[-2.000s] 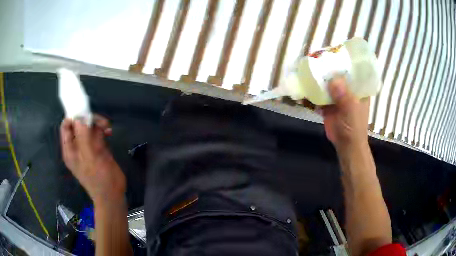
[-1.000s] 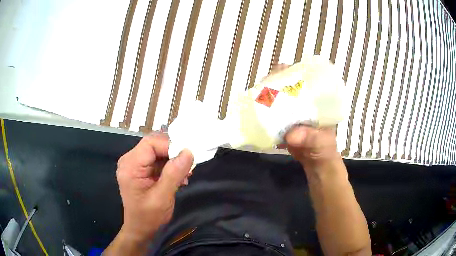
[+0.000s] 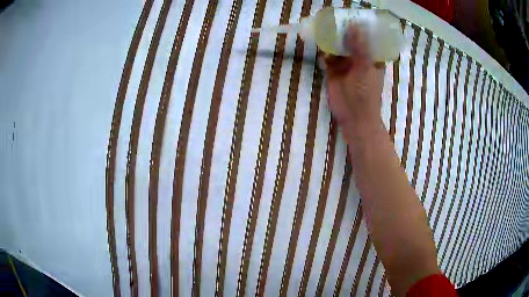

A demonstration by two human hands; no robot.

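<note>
Long narrow brown strap strips (image 3: pixel 180 156) lie in parallel rows on a white cover sheet (image 3: pixel 52 145). My right hand (image 3: pixel 357 87) is shut on the translucent pale yellow glue bottle (image 3: pixel 330 32), near the top of the view. The bottle lies sideways in the hand, slightly blurred. Its long pointed nozzle points left, with the tip over a strip; whether it touches cannot be told. A dark shadow falls on the strips below the nozzle. My left hand is not in view.
The far edge of the table runs along the upper right. Beyond it are a red item (image 3: pixel 432 8) and dark shapes. More strips continue to the right rim. Dark floor with a yellow line shows at the lower left corner.
My right hand has carried the bottle away from the near edge, up toward the far side. My left hand and the white cloth or paper have left the view. The view has shifted over the table.
</note>
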